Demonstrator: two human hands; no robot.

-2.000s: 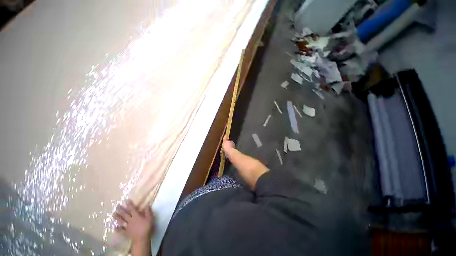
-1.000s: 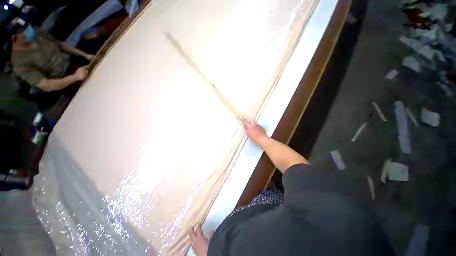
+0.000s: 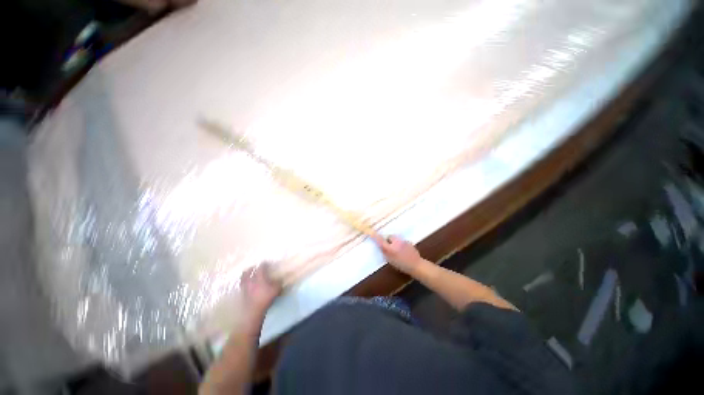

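The sequin fabric point(image 3: 432, 92) lies spread over the long table, glaring white under the lamps. Its rippled beige edge runs beside the white underlay paper point(image 3: 455, 200). My right hand point(image 3: 401, 253) grips the near end of the wooden ruler point(image 3: 305, 189), which reaches out across the cloth. My left hand point(image 3: 261, 287) rests on the cloth near its near edge, to the left of the ruler. It is blurred and its fingers are hard to make out; I see nothing held in it.
The brown table edge point(image 3: 509, 208) runs beside the white paper. Scraps point(image 3: 598, 307) lie on the grey floor at the right. A blurred part of a person's arm point(image 3: 150, 4) shows at the top left, across the table. A grey band lies across the cloth at the left.
My right hand has brought the ruler from beside the table onto the cloth, and its far end has swung left. My left hand has moved onto the fabric edge. The view has turned.
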